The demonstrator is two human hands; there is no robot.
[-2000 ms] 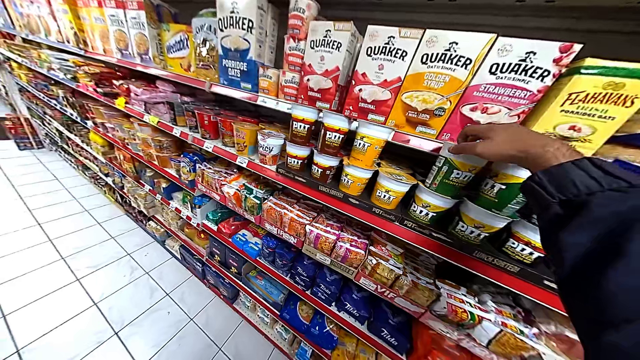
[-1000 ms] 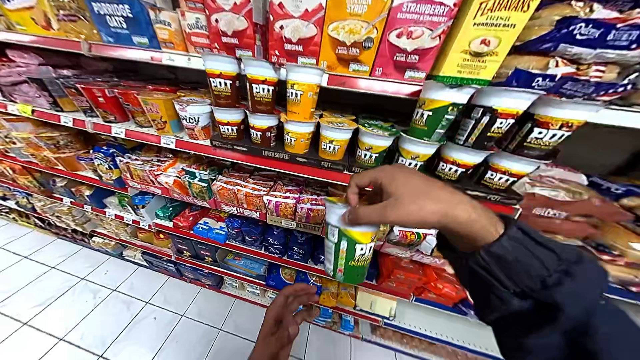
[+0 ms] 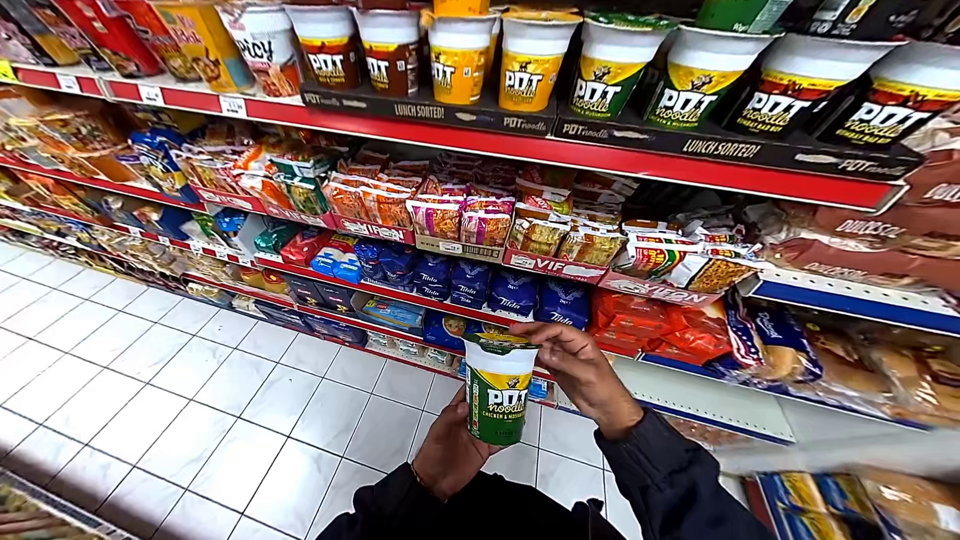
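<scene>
A green, yellow and white Pot Noodle cup (image 3: pixel 499 394) is upright in front of me, its front label facing me. My left hand (image 3: pixel 453 448) cradles it from the left and beneath, the fingers partly hidden behind the cup. At the right edge of its green lid are the fingertips of my right hand (image 3: pixel 581 371); whether they grip or only touch the rim cannot be told. More cups, such as a green and yellow one (image 3: pixel 606 79) and a yellow one (image 3: pixel 531 71), stand in black cardboard trays (image 3: pixel 450 114) on the upper shelf.
Below the red shelf edge (image 3: pixel 480 146) lie instant noodle packets (image 3: pixel 439 216), blue Tilda bags (image 3: pixel 512 294) and red packets (image 3: pixel 637 319). Bagged bread (image 3: pixel 855 232) sits at the right. White floor tiles (image 3: pixel 225 405) extend to the left; boxed goods (image 3: pixel 817 495) are at the lower right.
My right hand, earliest seen at the upper shelf cups, has brought a green cup down. My left hand, apart from the cup one second ago, now supports it. The view has tilted down.
</scene>
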